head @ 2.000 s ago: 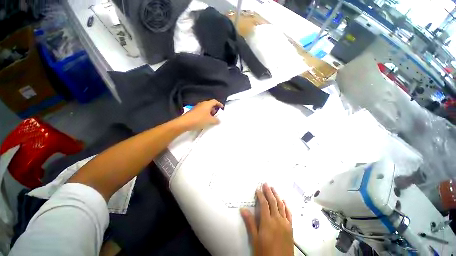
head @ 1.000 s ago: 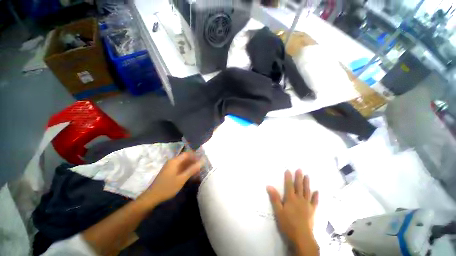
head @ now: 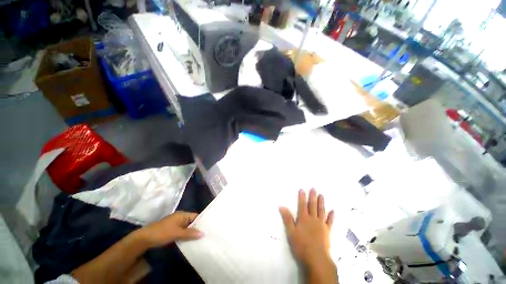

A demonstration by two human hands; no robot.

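A large white paper pattern (head: 244,244) lies over the table's front edge, its left corner lifted a little. My left hand (head: 172,228) grips that left edge between thumb and fingers. My right hand (head: 310,224) lies flat on the paper with its fingers spread, holding nothing. Dark cut cloth (head: 238,113) is heaped beyond the paper at the upper left. Shiny white cloth (head: 147,191) with dark garment fabric (head: 72,236) hangs at the lower left.
The white sewing machine head with a blue stripe (head: 416,238) stands at the right. A red stool (head: 83,155), a blue crate (head: 136,91) and a cardboard box (head: 75,83) are on the floor at left. A grey machine part (head: 222,55) stands behind the dark cloth.
My left hand has moved from the table's front edge, down and left, and now holds the paper's edge. My right hand stays flat on the paper. The camera view has shifted.
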